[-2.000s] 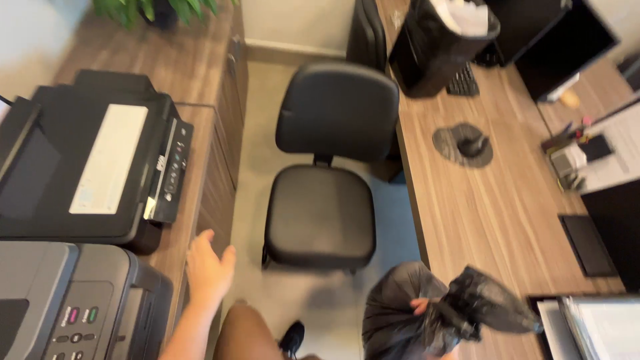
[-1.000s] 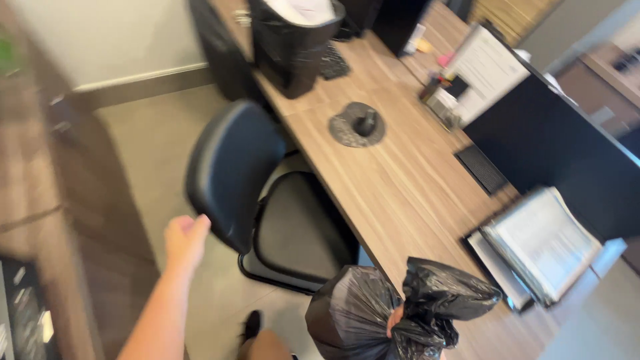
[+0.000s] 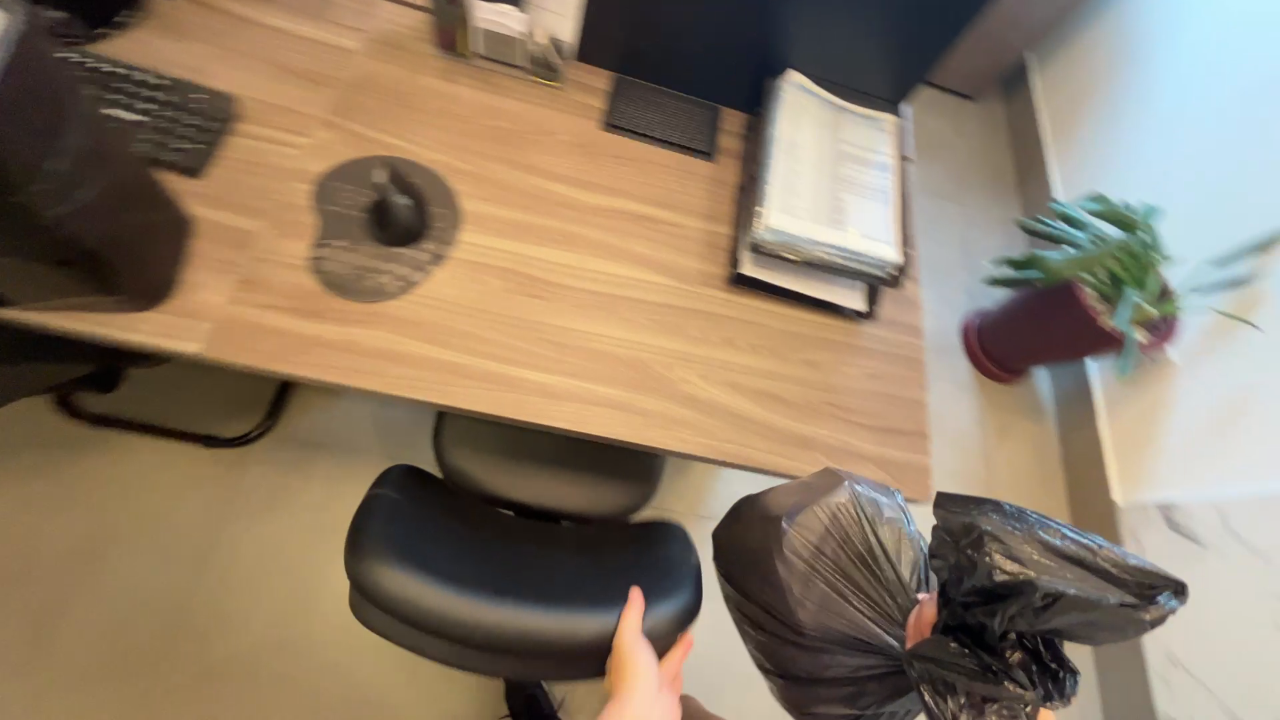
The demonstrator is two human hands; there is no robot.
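My left hand [image 3: 645, 665] is at the bottom centre, its thumb and fingers at the right end of the backrest of a black office chair [image 3: 520, 575]. The chair's seat [image 3: 545, 465] lies partly under the desk edge. My right hand [image 3: 922, 618] is closed around the gathered neck of a full black plastic bag [image 3: 825, 590]; most of that hand is hidden by the plastic. The bag hangs by the front right corner of the wooden desk [image 3: 600, 330].
On the desk are a mouse [image 3: 398, 212] on a round pad, a keyboard [image 3: 165, 115], a black bin [image 3: 80, 190] and a paper tray [image 3: 830, 190]. A potted plant [image 3: 1050, 325] stands right of the desk. Another chair's metal frame [image 3: 215, 435] shows at left.
The view has swung far right. My left hand, apart from the chair two seconds ago, has come to its backrest. The seat now lies partly beneath the desk. My right hand still holds the bag.
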